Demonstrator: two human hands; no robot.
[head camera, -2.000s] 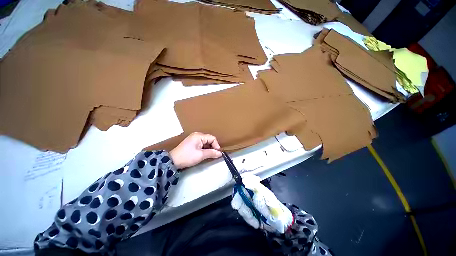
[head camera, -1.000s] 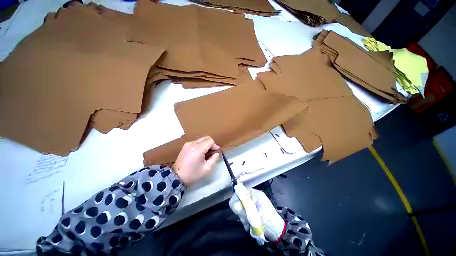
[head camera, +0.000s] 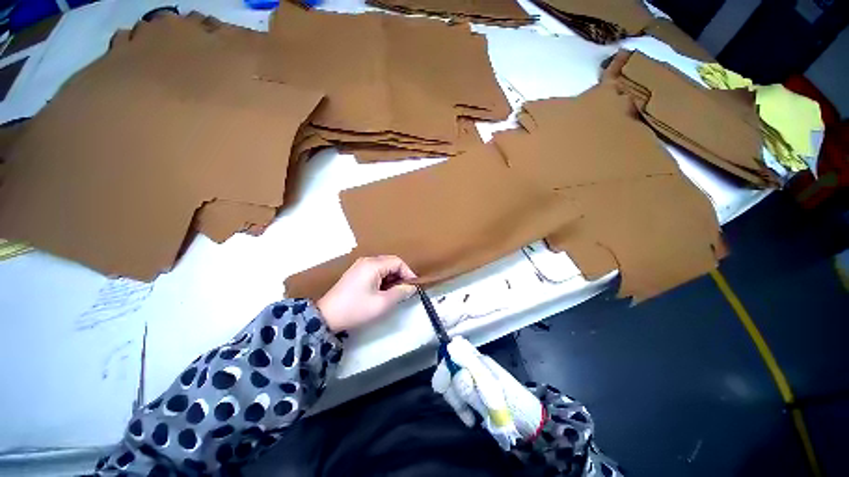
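My bare left hand (head camera: 370, 291) pinches the near edge of a brown cut panel (head camera: 437, 219) between thumb and fingers. The panel lies on the white table and its near edge is slightly raised. My right hand (head camera: 484, 387), in a white knit glove with a red cuff edge, holds scissors (head camera: 432, 317) by their dark blue-green handles. The narrow dark blades point up to the panel edge, touching or almost touching my left fingertips. Whether the blades are parted is not clear.
Brown panel stacks lie at the left (head camera: 168, 140) and centre back (head camera: 382, 74). More panels (head camera: 633, 186) lie at the right table edge, beside a smaller stack (head camera: 698, 116) and yellow pieces (head camera: 789, 116). Dark slivers lie on the white table (head camera: 372, 359). The dark floor has a yellow line (head camera: 759, 335).
The view has shifted slightly, so the table things sit further right. The panel's near edge and the scissors have moved slightly; my left hand still pinches the edge.
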